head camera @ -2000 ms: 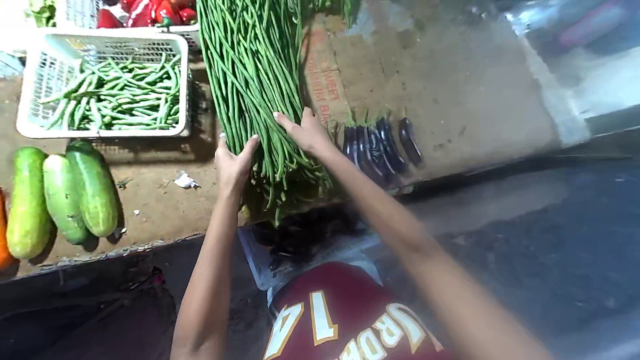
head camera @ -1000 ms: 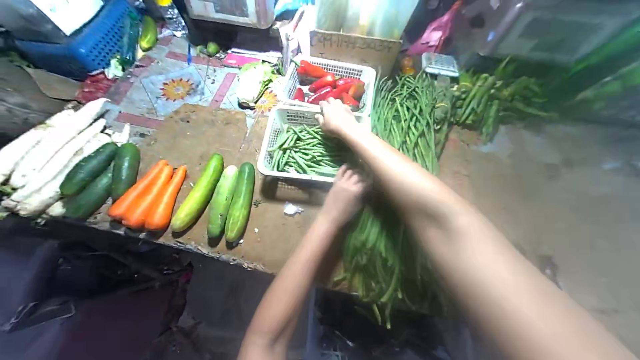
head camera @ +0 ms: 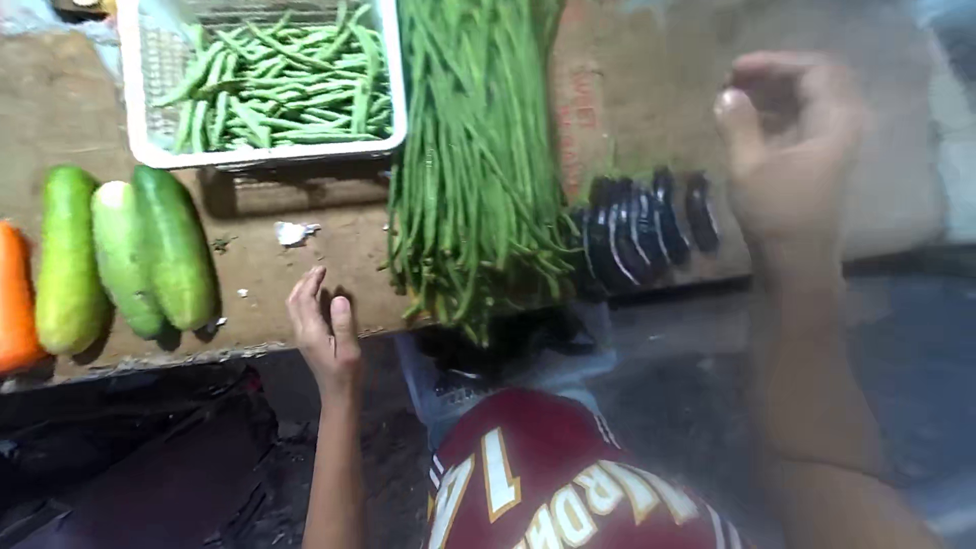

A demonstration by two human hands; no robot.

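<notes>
My left hand (head camera: 326,324) is at the front edge of the cardboard-covered table, fingers apart and holding nothing, just left of a long bundle of yardlong beans (head camera: 476,152). The bundle's lower ends hang over the table edge. Blurred and raised, my right hand (head camera: 793,137) is at the right with thumb and fingers curved apart and nothing seen between them. It is nearest to a row of small dark eggplants (head camera: 640,225), which lie right of the long beans. A white plastic basket (head camera: 267,156) of green beans (head camera: 290,84) stands left of the bundle.
Several cucumbers (head camera: 72,259) lie side by side on the cardboard (head camera: 259,267) at the left, next to an orange carrot (head camera: 15,297). A white scrap (head camera: 293,232) is near them. Under the table edge, a clear plastic container (head camera: 595,366) holds dark things.
Both hands have left the area of the basket and long beans; the left is now at the front edge, the right over at the right side. The view has swung down and right.
</notes>
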